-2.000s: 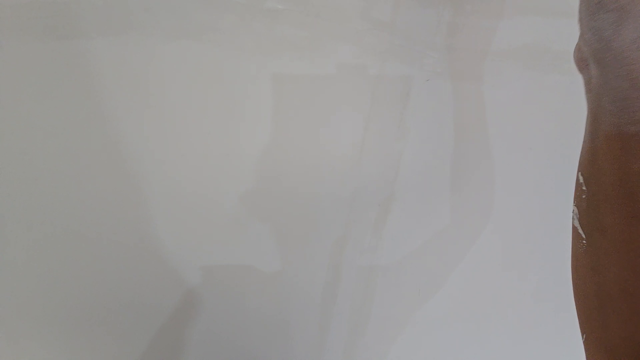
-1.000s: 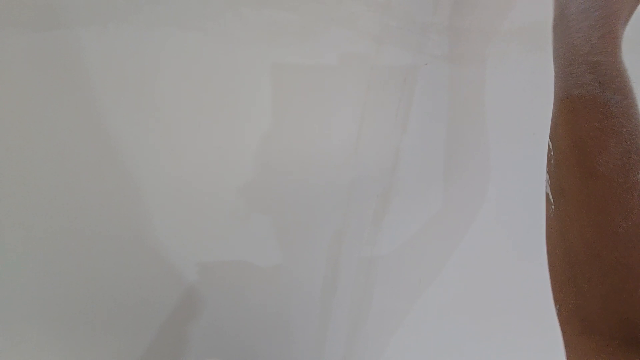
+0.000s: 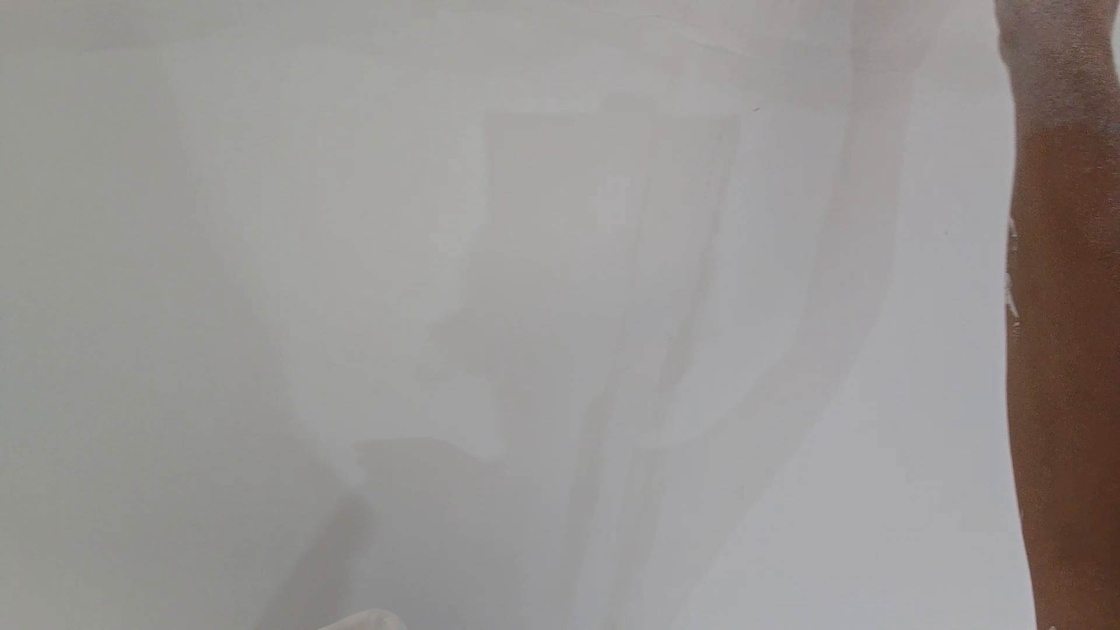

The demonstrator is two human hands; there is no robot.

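A raised bare forearm (image 3: 1063, 350) runs up the right edge of the head view, with pale dusty residue toward the wrist and small white flecks on its left side. It appears to be my right arm; the hand itself is cut off above the frame, so what it holds is hidden. Behind it spreads a smooth off-white wall (image 3: 350, 262). My left hand is not seen. A small pale rounded thing (image 3: 372, 619) shows at the bottom edge, too little of it to identify.
Soft shadows of a head, shoulders and a raised arm fall across the wall. Near the top, faint uneven patches and a thin ridge (image 3: 726, 48) mark its surface, with a small dark speck (image 3: 756, 109) below them.
The pale rounded thing has come into view at the bottom edge. The forearm stands closer to the right edge than one second ago.
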